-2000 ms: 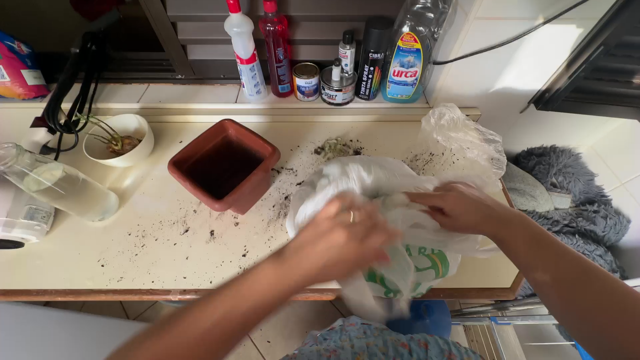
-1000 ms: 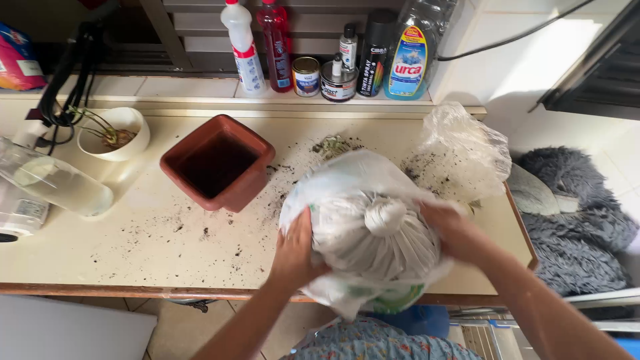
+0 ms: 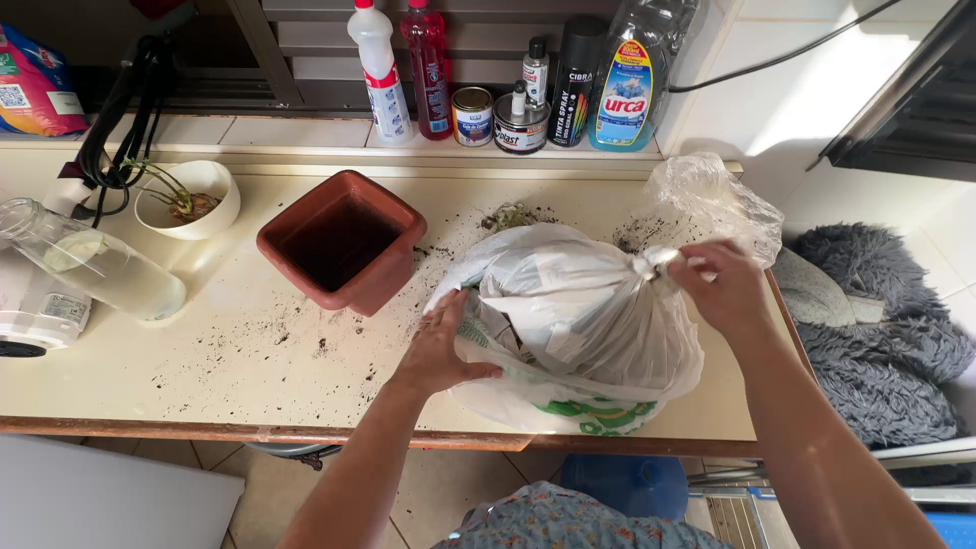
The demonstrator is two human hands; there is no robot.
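A full white plastic bag [image 3: 579, 297], its top twisted into a knot, sits inside an outer plastic bag [image 3: 526, 381] with green print. My right hand [image 3: 720, 282] pinches the knotted end at the right. At the left, my left hand [image 3: 442, 343] rests spread against the outer bag's rim, thumb apart from the fingers; whether it grips the plastic is unclear. Left of the bags stands a square terracotta-coloured plant pot [image 3: 343, 236], dark inside. A small uprooted plant [image 3: 512, 216] lies behind the bags among dark soil crumbs.
A crumpled clear plastic bag [image 3: 717, 202] lies at the back right. At the left are a white bowl [image 3: 225, 206] with a sprouting plant and a glass bottle [image 3: 114, 267] of liquid. Bottles and cans line the ledge [image 3: 305, 131]. Soil is scattered across the counter [image 3: 229, 343].
The inner bag's knot was upright near the middle a second ago; now it leans to the right, in my right hand. My right hand has left the bag's side.
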